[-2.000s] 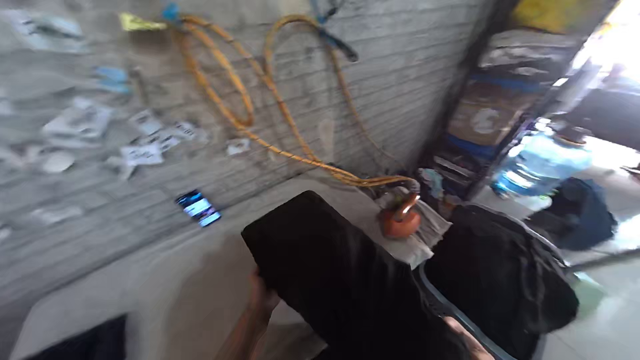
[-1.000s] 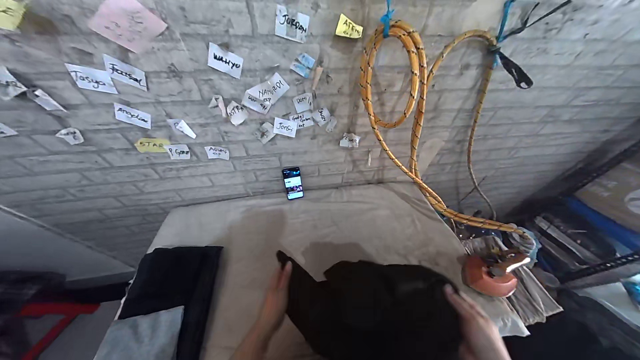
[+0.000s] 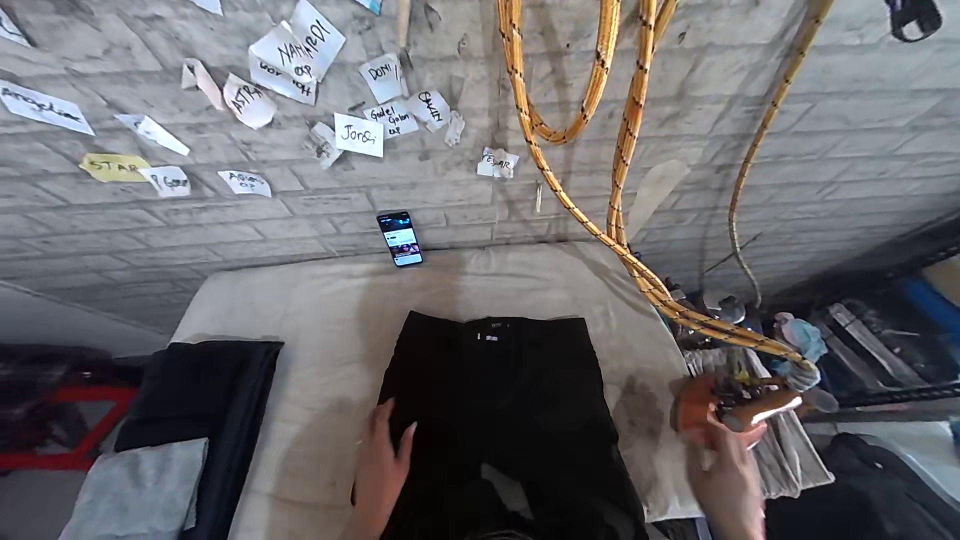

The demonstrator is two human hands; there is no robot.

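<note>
Black trousers (image 3: 502, 390) lie spread on the cream cloth of an ironing surface (image 3: 315, 300), waistband toward the wall. My left hand (image 3: 384, 461) rests on their left edge, fingers apart. At the right, my right hand (image 3: 726, 476) is at the orange-red iron (image 3: 697, 412), which stands on a folded striped cloth (image 3: 787, 450); the hand is blurred, and whether its fingers close round the handle cannot be told. Yellow-orange cords (image 3: 675, 311) run down to the iron from the wall.
Folded dark garments (image 3: 202, 397) with a grey cloth (image 3: 142, 487) on top lie at the left edge. A lit phone (image 3: 400, 238) leans on the brick-patterned wall. Paper notes with writing are stuck above it. A shelf (image 3: 885, 397) and dark fabric (image 3: 862, 487) are at the right.
The black garment, bunched between both hands a second ago, now lies flat and spread. My right hand has left it and moved right to the iron. My left hand remains at the garment's left side.
</note>
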